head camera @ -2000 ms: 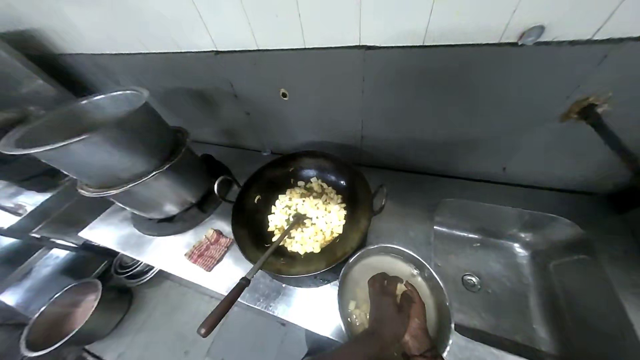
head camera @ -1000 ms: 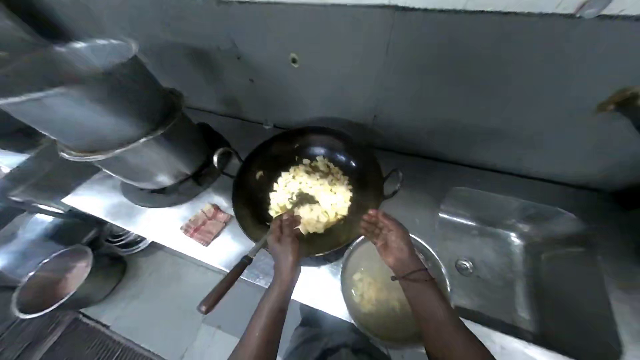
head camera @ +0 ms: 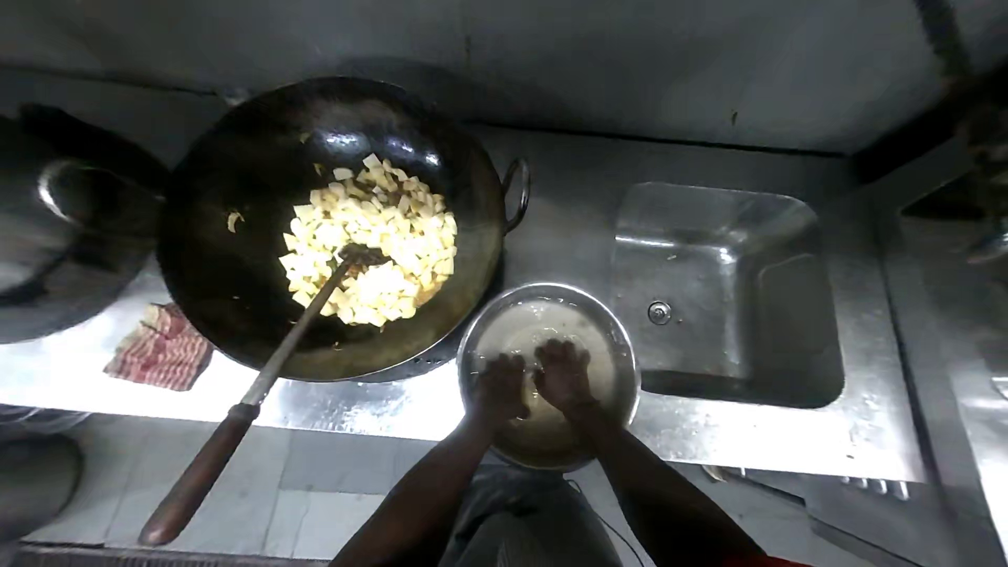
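Both my hands reach into a round steel bowl (head camera: 630,346) of cloudy water, fingers spread. My left hand (head camera: 500,387) is on the bowl's left side, and my right hand (head camera: 562,372) is just to its right, a small gap between them. Nothing shows gripped in either; what lies under the water by the fingertips is unclear. Up and left of the bowl, a large dark wok (head camera: 236,291) holds pale diced pieces (head camera: 409,236). A long-handled metal spatula (head camera: 293,337) rests with its head among them, its wooden handle over the counter's front edge.
A sink basin (head camera: 677,276) is set in the steel counter (head camera: 795,441) to the right. A folded red-and-white cloth (head camera: 161,350) lies left of the wok. Another large pot (head camera: 47,260) stands at the far left. The wok's loop handle (head camera: 516,195) points toward the wall.
A second ago both hands were over the wok's near side and the bowl's rim; now both are down in the bowl. The view has moved closer.
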